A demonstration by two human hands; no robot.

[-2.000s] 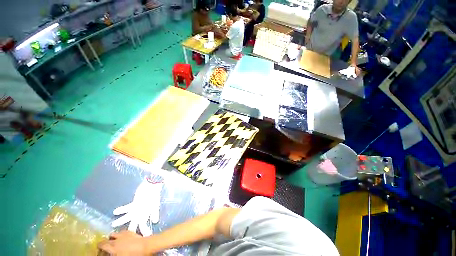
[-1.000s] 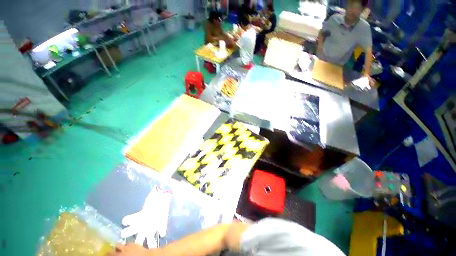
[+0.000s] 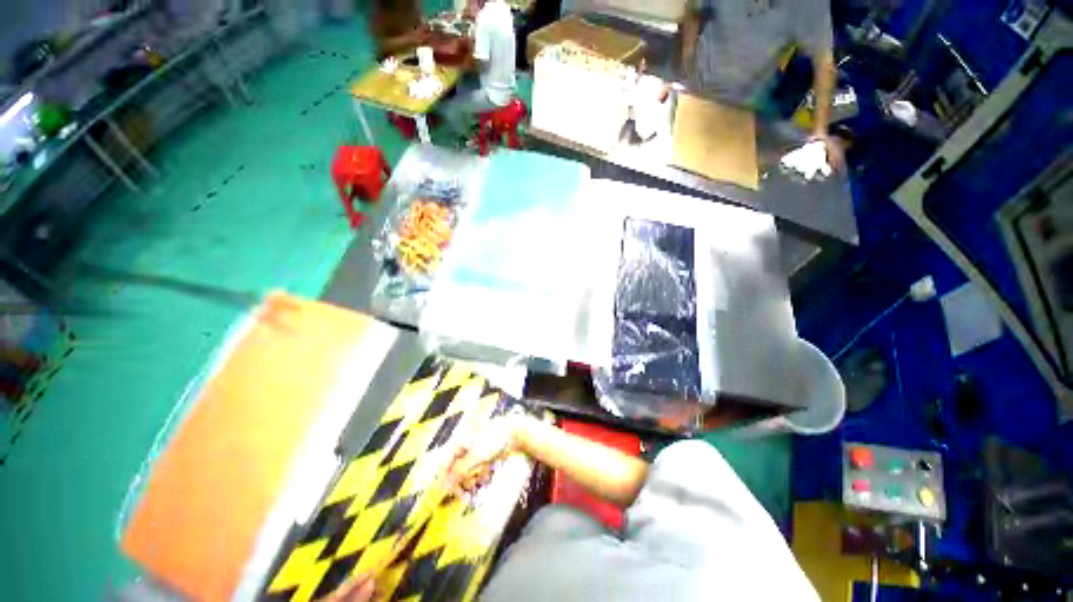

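Note:
The black-and-yellow hazard-patterned loading board point(image 3: 394, 453) lies in front of me, its near end cut off by the bottom edge. My right hand point(image 3: 485, 445) is over its right part, overexposed and blurred. Thin reddish-brown strips point(image 3: 473, 475) show at its fingers; whether they are gripped is unclear. Only a few fingers of my left hand point(image 3: 357, 590) show at the bottom edge, over the board's near part; what they hold is hidden.
Left lies an orange sheet stack point(image 3: 230, 453). Beyond are a coloured strip bundle point(image 3: 424, 235), pale teal sheets point(image 3: 518, 247) and film-wrapped dark sheets point(image 3: 657, 306). A red stool point(image 3: 585, 500) is partly under my forearm. A control box point(image 3: 894, 482) is right. A person stands across the tables.
My right hand has moved from the yellow-tan sheet at lower left to the hazard board. Left fingers now show at the bottom. The view has shifted; the white gloves are out of it.

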